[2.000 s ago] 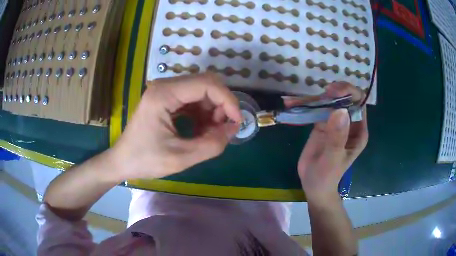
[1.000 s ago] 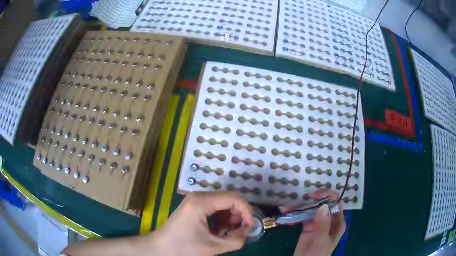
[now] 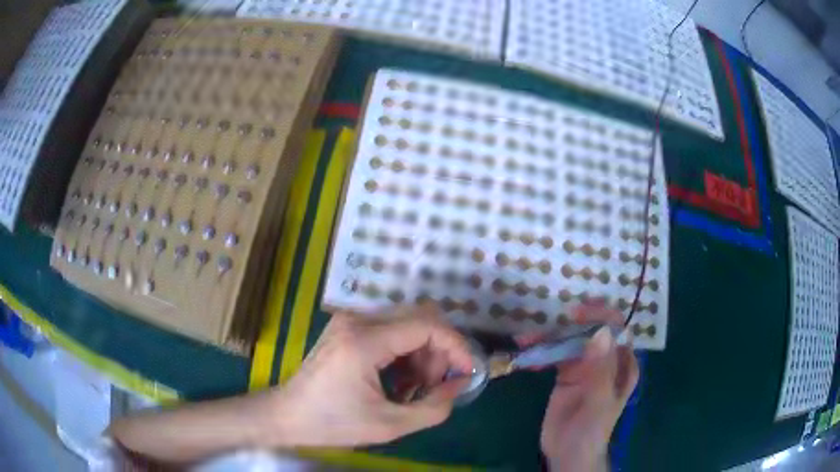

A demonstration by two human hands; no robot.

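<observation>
My left hand (image 3: 387, 378) is at the bottom centre, thumb and index finger pinched together at the dispenser bottle; a tiny component in the fingertips is blurred and barely visible. My right hand (image 3: 589, 378) grips the silver-grey wired tool (image 3: 557, 351), its brass tip pointing left at the bottle. The round dispenser bottle (image 3: 472, 380) is partly hidden by my left fingers. The tool's thin dark red cable (image 3: 649, 212) runs up across the white tray (image 3: 442, 175). The tray's dumbbell slots look mostly empty, with two silver heads at its lower left.
A brown tray stack (image 3: 175, 166) with rows of silver heads is at left. Another white tray (image 3: 55, 83) stands beyond it. More white trays lie along the back (image 3: 608, 55) and right (image 3: 810, 313). Yellow tape (image 3: 304, 249) and a red label (image 3: 728, 193) are on the green mat.
The view has tilted up since the oldest frame, then shifted slightly down, so the trays sit higher. Both hands stay at the bottle, with the tool still held.
</observation>
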